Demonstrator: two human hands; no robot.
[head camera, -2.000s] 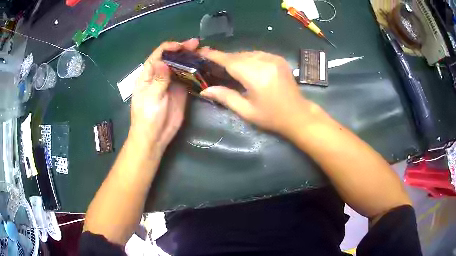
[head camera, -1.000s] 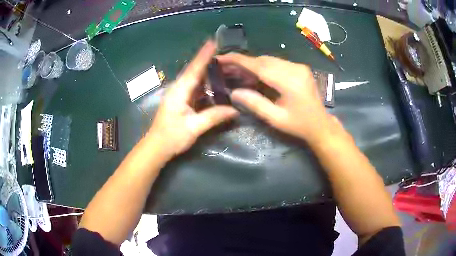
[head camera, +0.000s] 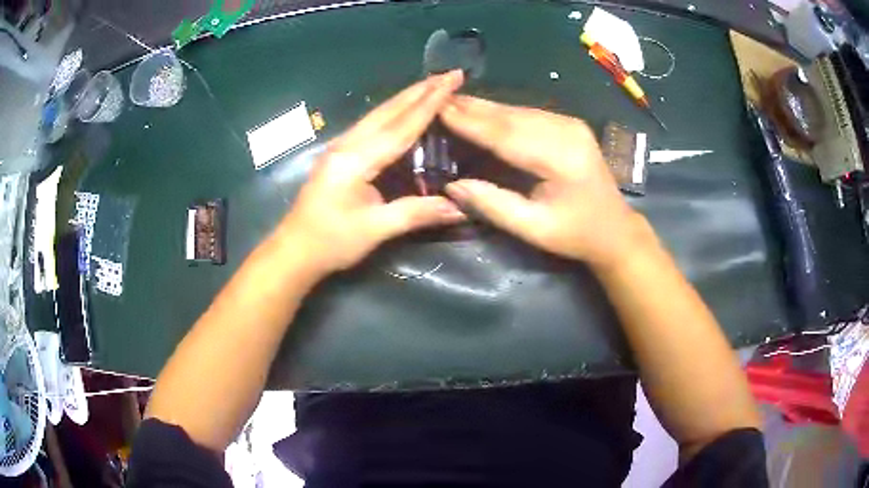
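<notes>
A small dark flip phone is held between my two hands near the middle of the bench. Most of it is hidden by my fingers, and its two halves cannot be told apart. My left hand grips it from the left, with fingers pointing up and the thumb near its lower end. My right hand grips it from the right, with the thumb at its lower end. The fingertips of both hands meet above the phone.
A white LCD screen and a battery lie to the left. Another battery and an orange-yellow screwdriver lie to the right. A greyish clear piece lies beyond my hands. Clear tubs stand at the upper left.
The phone has moved right from where it was two seconds ago and turned between my hands. My left hand has moved right, its fingers now touching those of my right hand.
</notes>
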